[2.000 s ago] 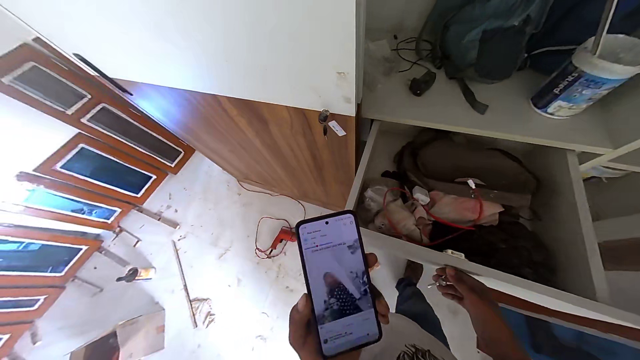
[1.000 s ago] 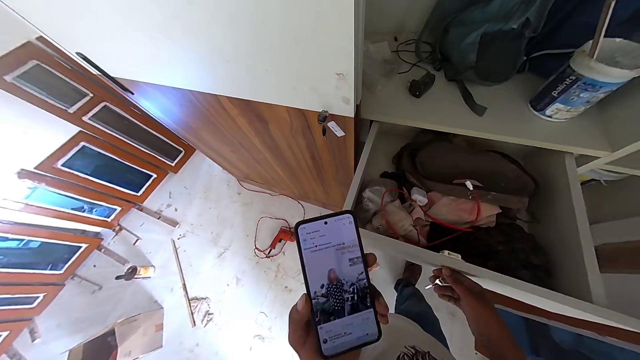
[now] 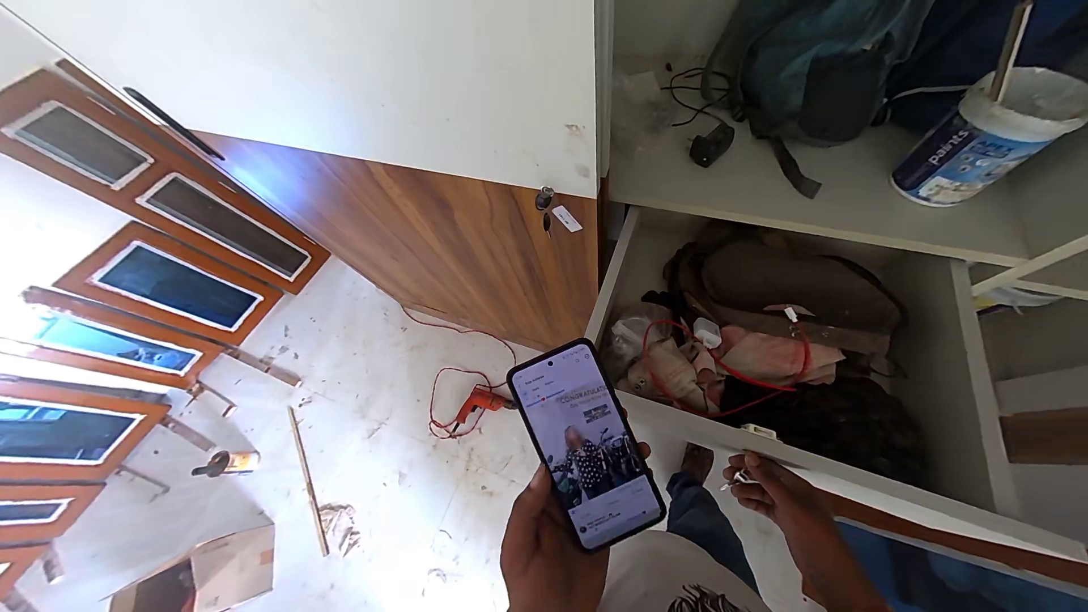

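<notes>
My left hand (image 3: 548, 540) holds a black smartphone (image 3: 586, 446) upright, its lit screen showing a picture and some writing. Beside the front panel of an open drawer (image 3: 867, 476), my right hand (image 3: 773, 493) pinches a small, shiny metallic item (image 3: 738, 481) that is too small to identify. Inside the drawer lie a brown bag (image 3: 782, 280), a red cable (image 3: 722, 370), a white charger plug (image 3: 706, 332), crumpled cloth (image 3: 676, 374) and dark fabric (image 3: 833, 421).
A cabinet door (image 3: 425, 229) with keys (image 3: 546, 204) in its lock stands left of the drawer. Above, a shelf holds a backpack (image 3: 824, 76) and a paint bucket (image 3: 969, 149). On the floor are a red power drill (image 3: 480, 406), a wooden strip (image 3: 308, 484) and a cardboard box (image 3: 234, 561).
The picture on the phone screen has shifted upward since two seconds ago. Both hands stay in nearly the same place.
</notes>
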